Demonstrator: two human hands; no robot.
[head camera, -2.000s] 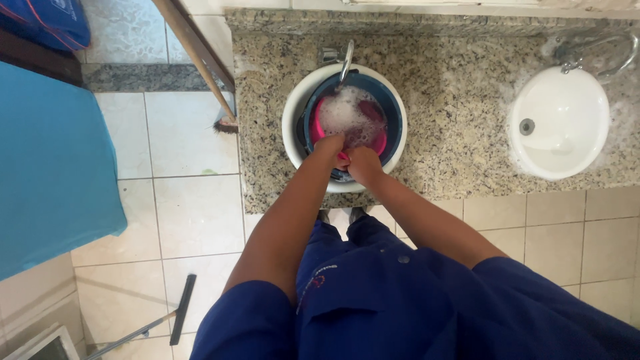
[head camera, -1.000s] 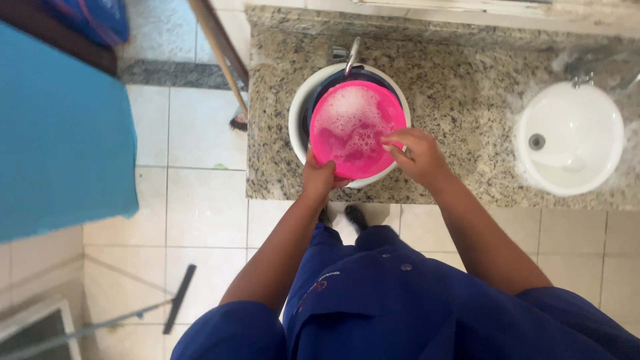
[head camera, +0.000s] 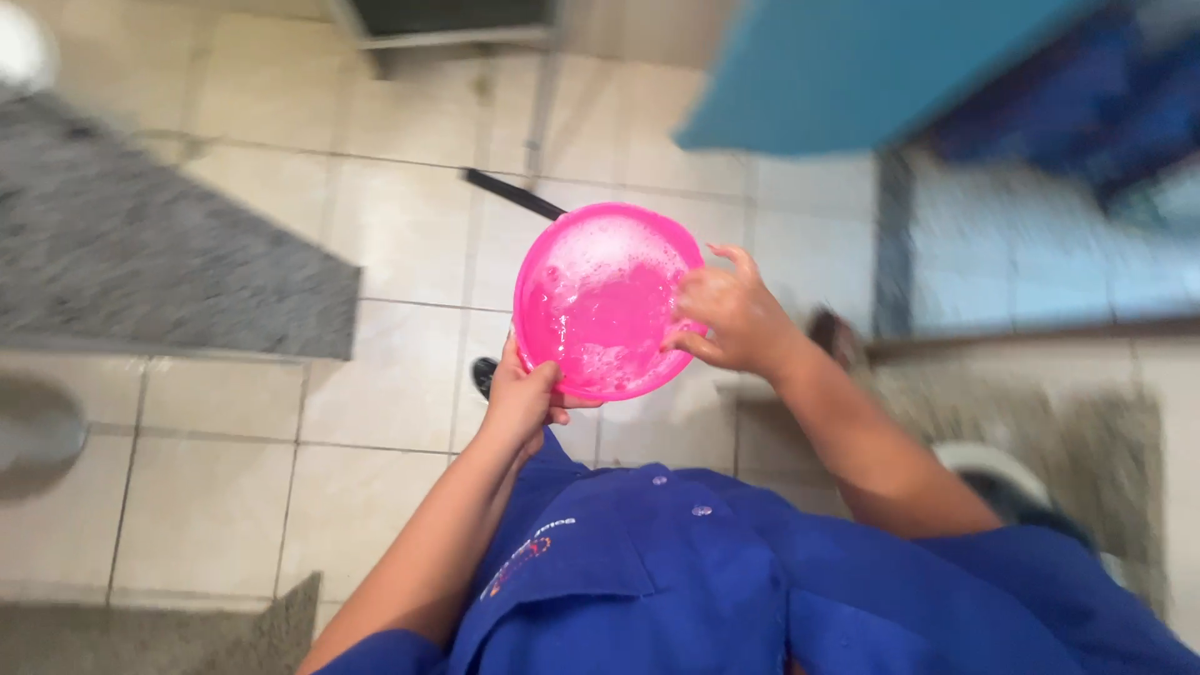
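A round pink plastic bowl (head camera: 605, 309) with soapy, foamy liquid is in front of my body, above the tiled floor. My left hand (head camera: 534, 389) grips its lower left rim, thumb on top and fingers underneath. At the right rim is my right hand (head camera: 727, 314), wet, its fingers apart over the inside edge; it does not grip the bowl, and whether the fingertips touch the liquid is unclear.
A black-headed floor squeegee (head camera: 514, 194) lies beyond the bowl. Grey stone slabs (head camera: 169, 244) are at the left. A light-blue panel (head camera: 872, 75) stands at the upper right. At lower right, the granite counter (head camera: 1111, 469) holds a white basin (head camera: 994, 464).
The pink bowl was in the basin under the tap with both hands at it; it was then lifted, and now it is away from the counter over the floor. The view has turned strongly.
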